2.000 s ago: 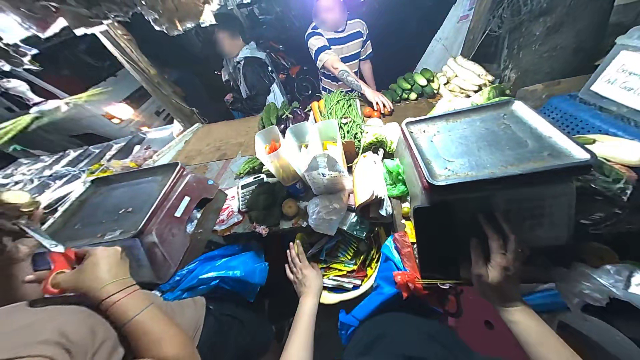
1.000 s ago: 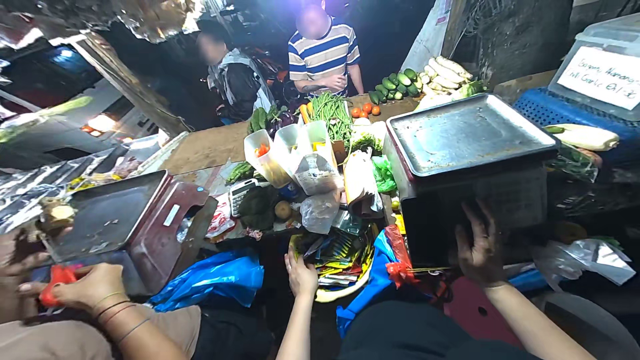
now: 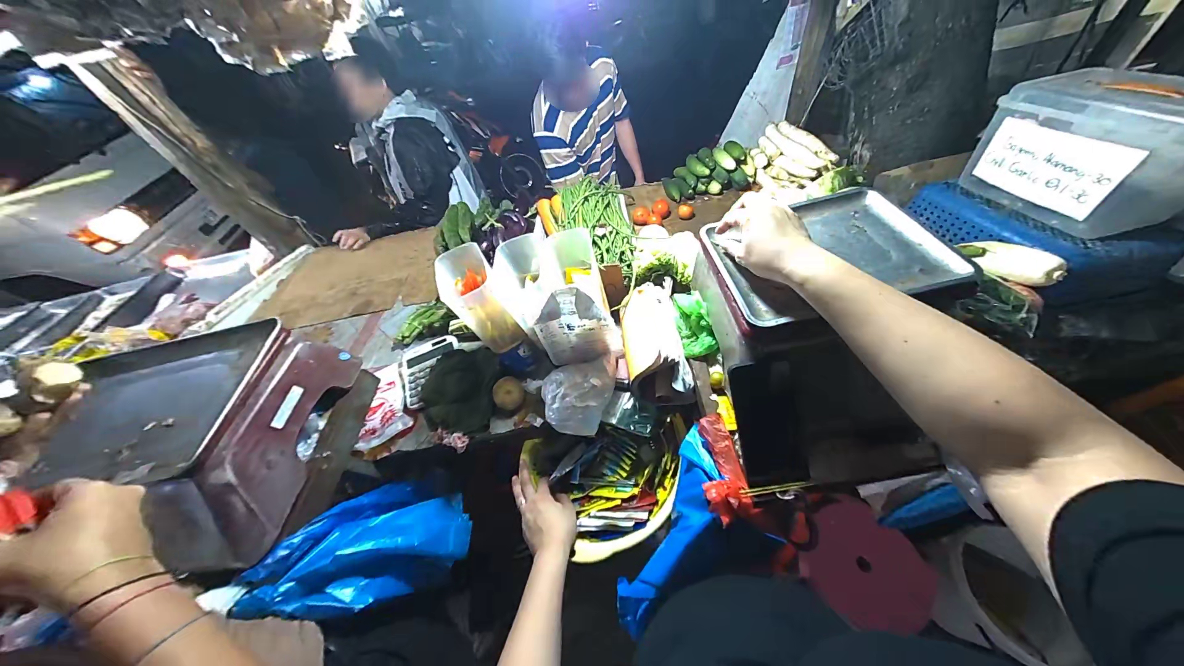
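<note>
My left hand (image 3: 544,511) rests at the left rim of a round basket (image 3: 622,548) full of colourful packets (image 3: 618,490); its fingers lie along the rim and hold nothing plain to see. My right hand (image 3: 760,239) is on the left edge of a metal tray (image 3: 879,242) that tops a dark red weighing scale (image 3: 717,296); its fingers are bent and what is under them is hidden. Between the hands stand clear plastic containers (image 3: 573,324), papers (image 3: 652,338), a green plastic bag (image 3: 694,324) and a crumpled clear bag (image 3: 575,396).
At left, a co-worker's hand (image 3: 92,532) holds something red beside another scale (image 3: 236,444). Blue plastic bags (image 3: 370,546) hang in front. Beyond are green beans (image 3: 594,217), cucumbers (image 3: 708,168), tomatoes (image 3: 652,215) and two people. A lidded bin (image 3: 1064,157) stands at right.
My right hand has moved up from in front of the scale to the tray's left edge. My left hand stays by the basket. The person in stripes has drawn an arm back from the tomatoes.
</note>
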